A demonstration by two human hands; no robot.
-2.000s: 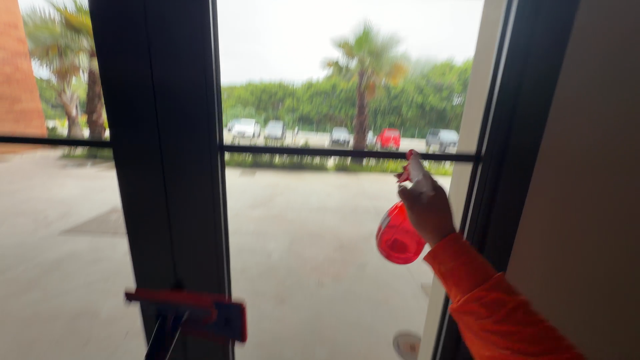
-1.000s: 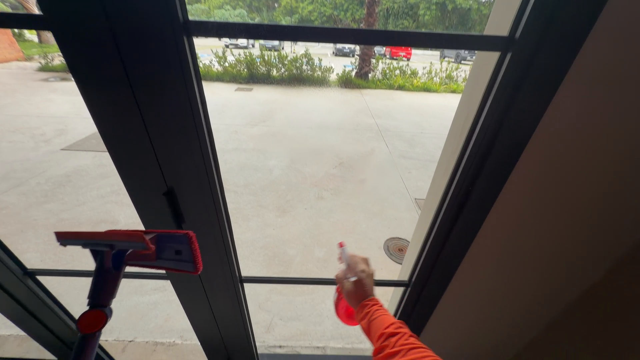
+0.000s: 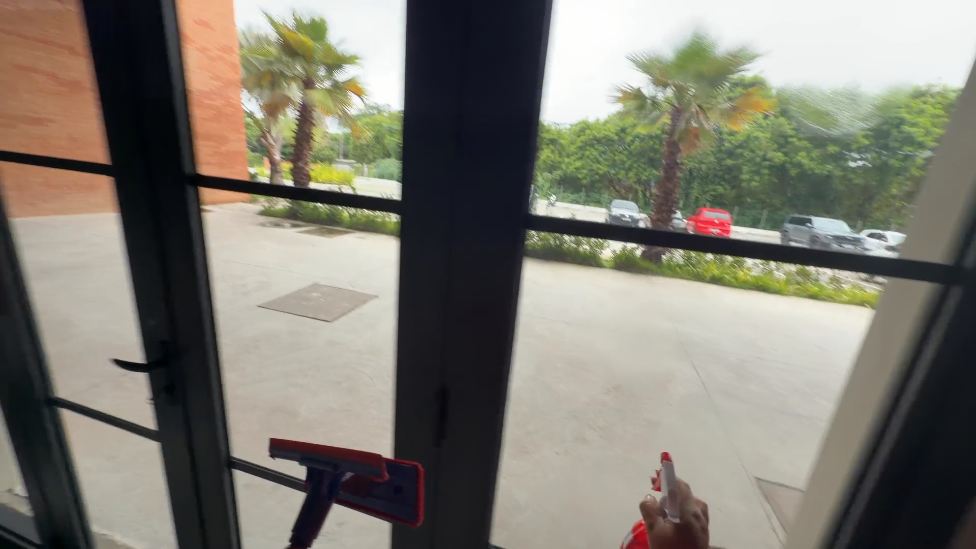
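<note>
My right hand is at the lower right, closed around the neck and trigger of a red spray bottle with a white and red spray head. The bottle is mostly cut off by the bottom edge. Left of it, at the lower middle, a window squeegee with a dark handle and a red-edged pad stands upright, slightly tilted, before the dark frame. My left hand is out of view, so what holds the squeegee cannot be seen. A glass pane is in front of the bottle; a hazy wet patch shows at its upper right.
Dark metal door frames with crossbars divide the glass. A black door handle juts out at the left. Outside are concrete paving, a brick wall, palms and parked vehicles.
The right hand with the spray bottle was up at the crossbar two seconds ago and is now low before the pane. The view has tilted down and back up.
</note>
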